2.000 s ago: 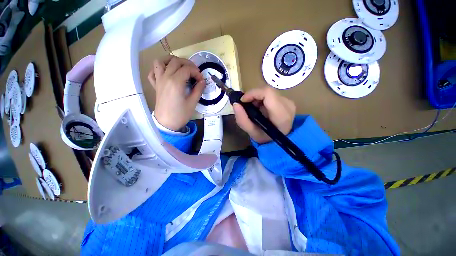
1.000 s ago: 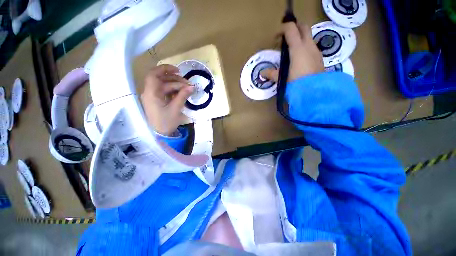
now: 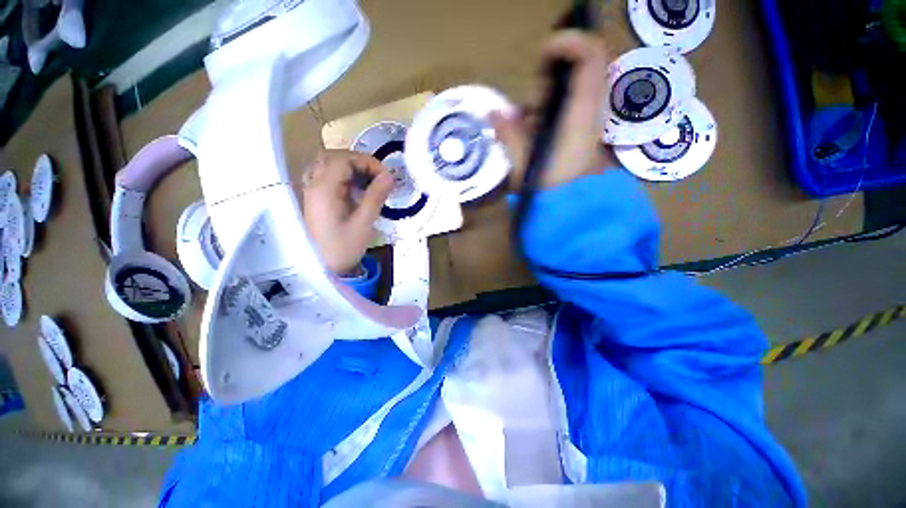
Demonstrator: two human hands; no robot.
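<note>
A white ear cup housing point(image 3: 402, 210) with a black ring lies on the cream fixture block point(image 3: 447, 218). My left hand point(image 3: 343, 203) is at its left edge, thumb and fingertips pinched; any thin wire between them is too small to tell. My right hand point(image 3: 571, 119), blurred, holds the black soldering iron point(image 3: 541, 139) and grips a white speaker baffle plate point(image 3: 460, 145) by its right edge. The plate is in the air, overlapping the cup's right side in view. The large white headphone point(image 3: 248, 129) arches over the left, its open cup showing a small circuit board point(image 3: 254, 313).
Three baffle plates point(image 3: 641, 92) lie overlapping at the upper right, beside a blue tray point(image 3: 795, 129). Another headphone point(image 3: 149, 286) with pink padding lies left. More white plates point(image 3: 72, 372) lie far left beyond a dark rail. A cable point(image 3: 715, 268) runs along the bench edge.
My right hand has picked the single baffle plate up from the bench and carried it left to the ear cup, still holding the iron. My left hand stays at the cup.
</note>
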